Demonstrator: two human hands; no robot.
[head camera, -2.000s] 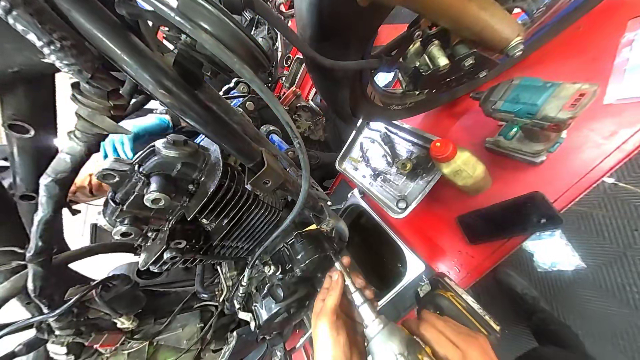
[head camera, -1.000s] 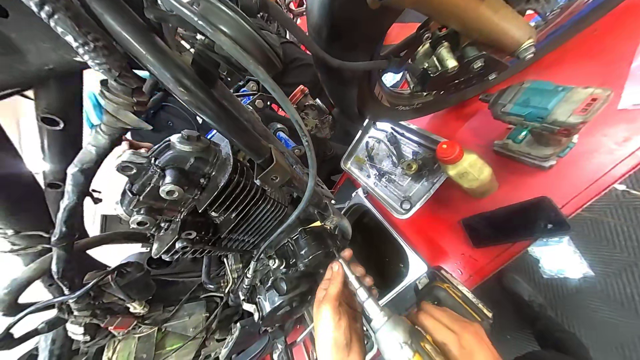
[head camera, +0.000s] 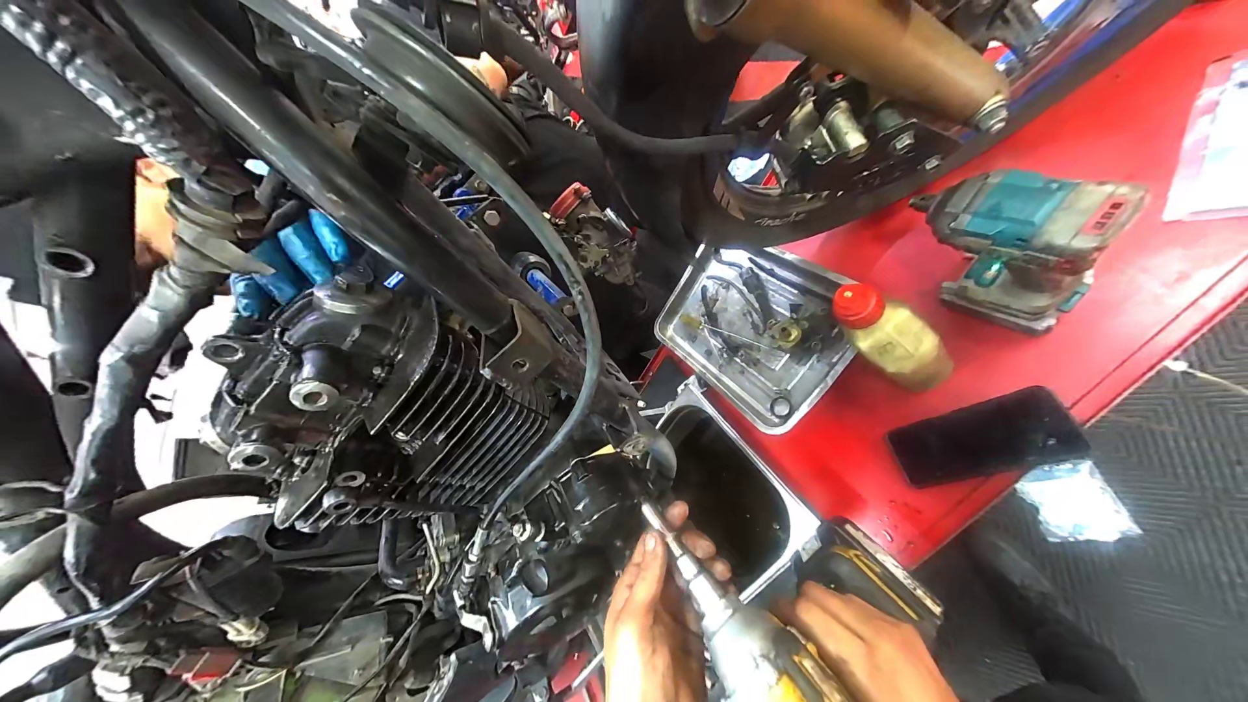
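Note:
My left hand (head camera: 655, 614) curls around the metal extension bit (head camera: 687, 575) at the front of a power driver (head camera: 760, 651). My right hand (head camera: 863, 639) is on the driver's yellow and black body at the bottom. The bit's tip points at the dark lower engine case (head camera: 595, 502) of a motorcycle engine. Above and left of it is the finned cylinder (head camera: 478, 419). Where the tip meets the engine is hard to make out.
A red table (head camera: 1111, 341) bears a teal cordless impact driver (head camera: 1024, 229), a red-capped bottle (head camera: 892, 336), a phone (head camera: 985, 436) and a metal tray (head camera: 819, 390) of small parts. A bin of dark liquid (head camera: 731, 478) stands beside my hands. Another person's blue-gloved hand (head camera: 292, 258) touches the engine's far side.
The other person's blue-gloved hand has moved onto the engine top. Both my hands keep their hold on the driver, with little plain movement.

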